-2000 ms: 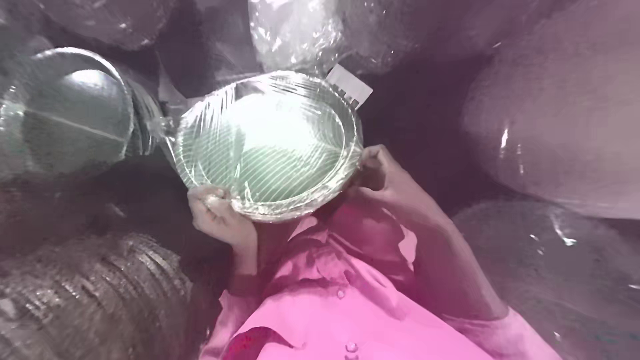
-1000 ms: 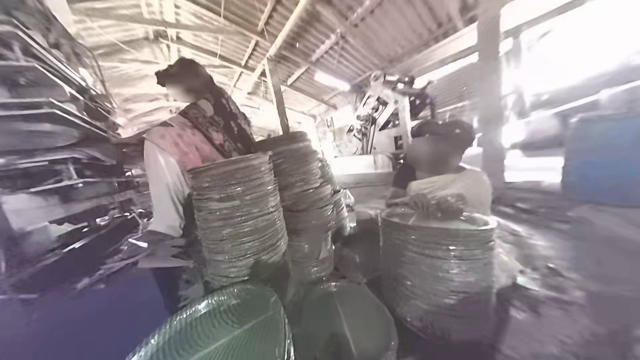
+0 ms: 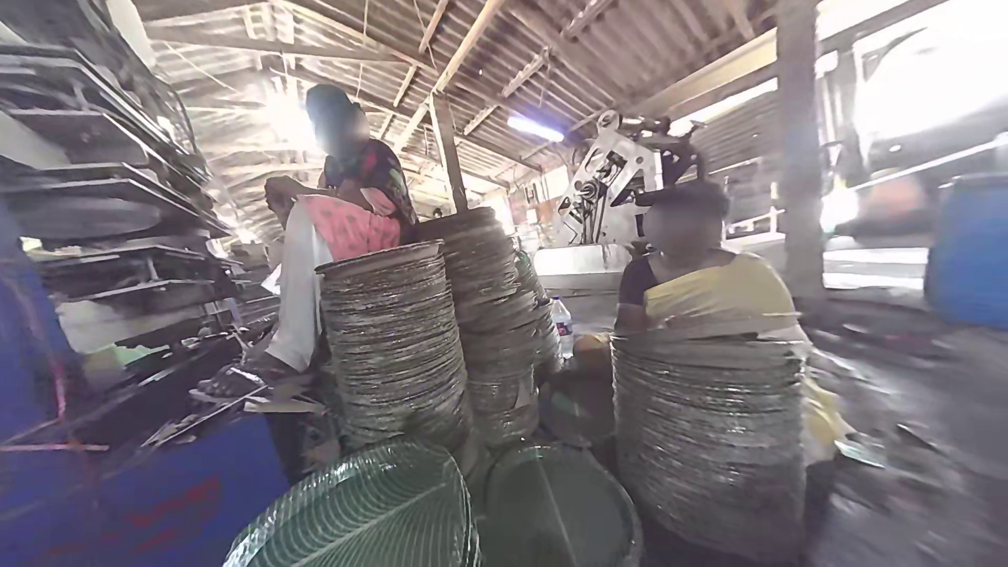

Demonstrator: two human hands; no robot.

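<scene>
Neither of my hands shows in the head view now, so what they hold cannot be seen. At the bottom, left of centre, is a green leaf-patterned plate in clear plastic wrap (image 3: 370, 512), cut off by the lower edge. Beside it on the right lies a second round green plate (image 3: 559, 508) with a pale line across its face. Behind them rise a tall stack of plates (image 3: 394, 346) and another tall stack (image 3: 492, 307). A wide stack of plates (image 3: 709, 433) stands at the right.
A person in pink and white (image 3: 346, 213) sits behind the left stack. Another person in yellow (image 3: 717, 291) is behind the right stack. A plastic bottle (image 3: 562, 327) stands between stacks. Also present are a metal machine (image 3: 614, 189), a loaded rack (image 3: 102, 197), a post (image 3: 799, 157) and a blue barrel (image 3: 969, 252).
The view has swung up from my lap to the room. Two seconds ago both my hands held a wrapped round plate; they are now out of view. The person at the left has changed posture.
</scene>
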